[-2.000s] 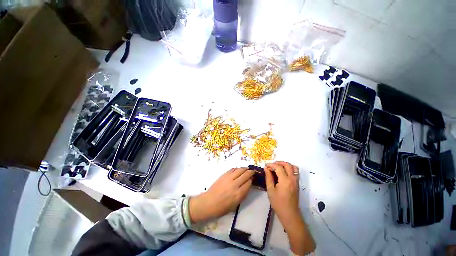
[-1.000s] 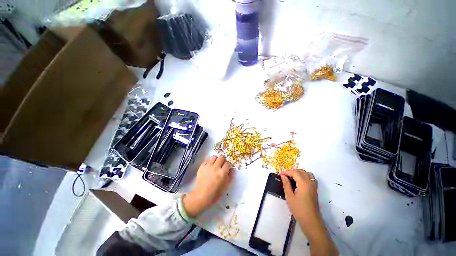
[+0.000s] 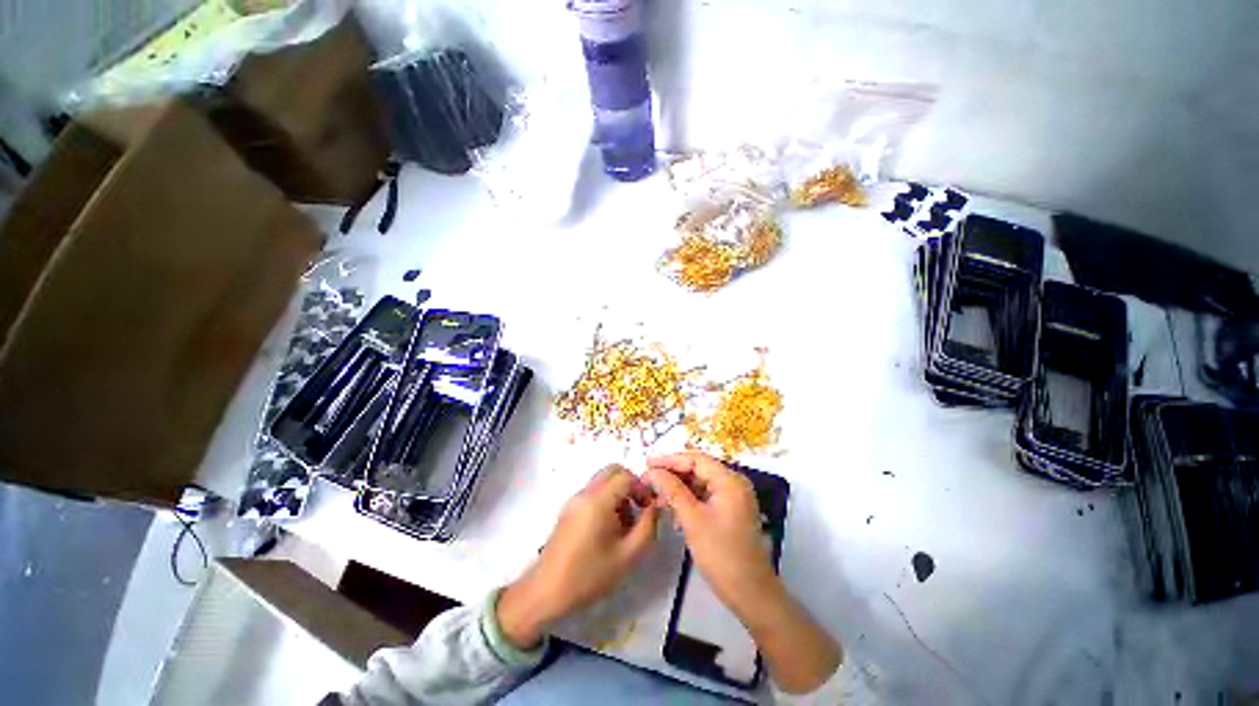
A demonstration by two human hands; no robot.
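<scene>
One black phone frame with a large open window lies flat at the table's near edge, partly under my right hand. My left hand and my right hand meet with fingertips pinched together, just left of the frame's top end. Any small part between the fingertips is too small to make out. A tangled heap of yellow-gold small flex parts lies just beyond my hands. A smaller, flatter heap of separated small parts lies to its right.
Black frames overlap at left beside a brown carton. Frame stacks stand at right. Zip bags with gold parts and a purple bottle are near the wall. A loose black bit lies at right.
My left hand has moved from beside the tangled heap to meet my right hand. My right hand has left the frame's top end, where its fingers rested. The camera view has shifted.
</scene>
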